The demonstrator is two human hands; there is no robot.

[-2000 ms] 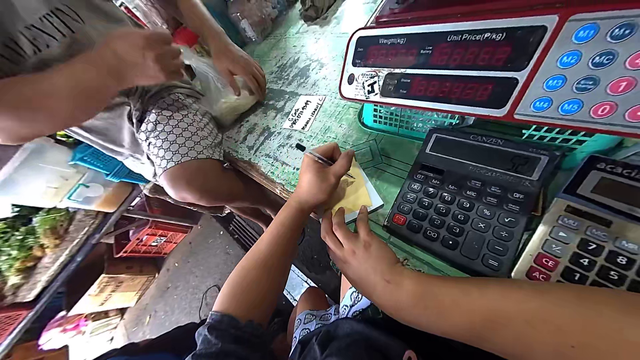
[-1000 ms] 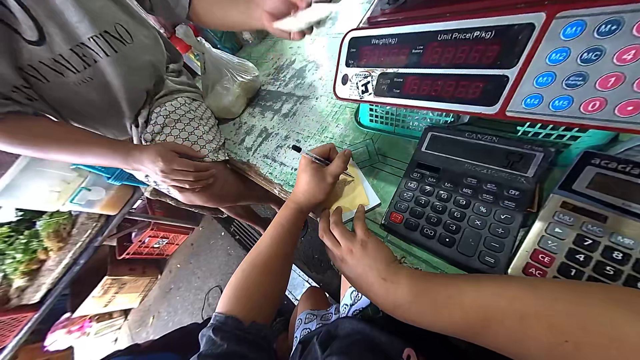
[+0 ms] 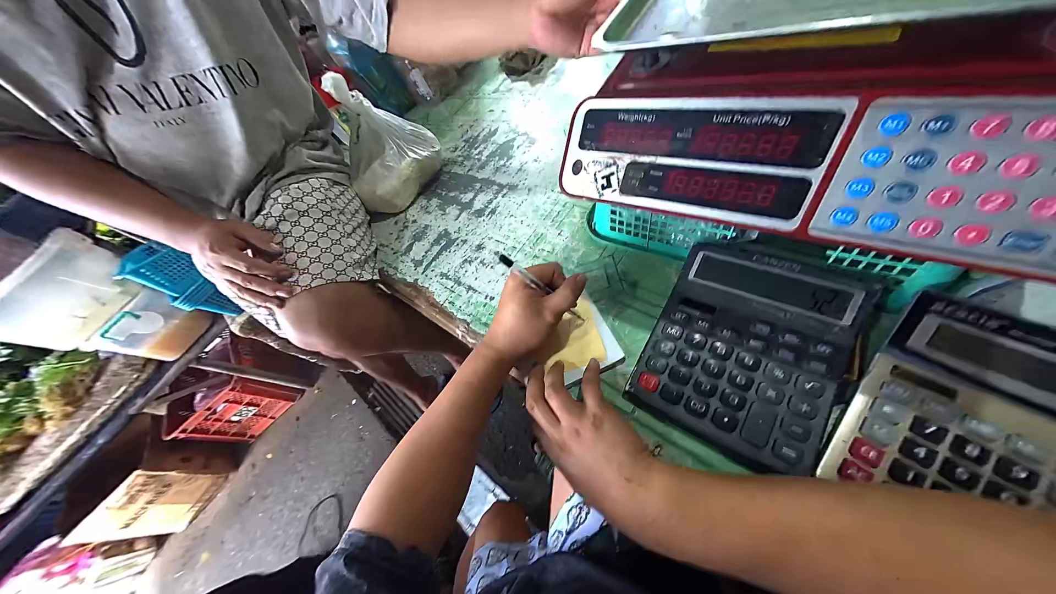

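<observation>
My left hand point(image 3: 532, 309) grips a pen point(image 3: 528, 276), its lower end at the yellow top sheet of a small notepad point(image 3: 587, 334) on the green table. My right hand point(image 3: 582, 421) is just below, fingers spread, fingertips resting on the pad's near edge; its palm is off the pad. A black desk calculator point(image 3: 734, 363) lies right of the pad with digits on its display. Beyond it, partly cut off, is a beige and black calculator point(image 3: 932, 429). A red digital scale point(image 3: 701, 161) with lit red displays stands above them.
Another person's hand point(image 3: 569, 25) is at the scale's metal tray point(image 3: 825, 16); their other hand point(image 3: 243, 264) rests on their thigh. A tied plastic bag point(image 3: 392, 157) stands on the worn tabletop point(image 3: 487, 198). A teal basket point(image 3: 652, 227) is under the scale. Crates point(image 3: 235, 410) are lower left.
The other person has let go of the plastic bag; one hand has moved right to the scale's tray, the other down to their thigh. My hands remain at the notepad.
</observation>
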